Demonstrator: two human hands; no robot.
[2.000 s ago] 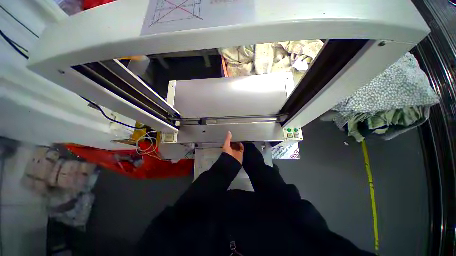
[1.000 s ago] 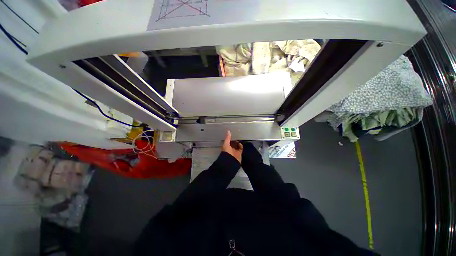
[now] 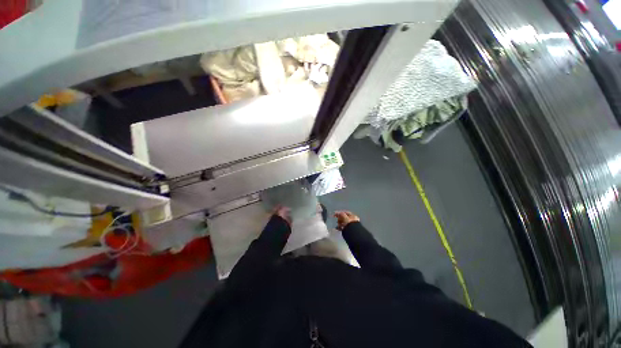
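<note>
The large white arch machine [image 3: 238,180] stands in front of me, its window open. Below its front bar is a pale metal flap [image 3: 235,238], with a grey, blurred plate-like patch [image 3: 289,196] above it. My left hand [image 3: 282,215] is at the lower edge of this patch; its fingers are small and blurred, so its grip cannot be told. My right hand [image 3: 346,219] is to the right of the cabinet, apart from my left hand, fingers bent; anything in it cannot be made out. A small dark shape [image 3: 323,211] lies between the hands.
Green buttons [image 3: 330,159] are on the machine's right foot. Red plastic [image 3: 136,268] lies at the left. Cream fabric [image 3: 272,64] is behind the window. Patterned and green fabric [image 3: 422,92] is at the upper right, near a yellow floor line [image 3: 436,221] and shiny metal [image 3: 545,136].
The view has shifted right and tilted, so the machine sits further left. My hands, together at the front bar before, are now apart. The grey patch and more of the pale flap now show.
</note>
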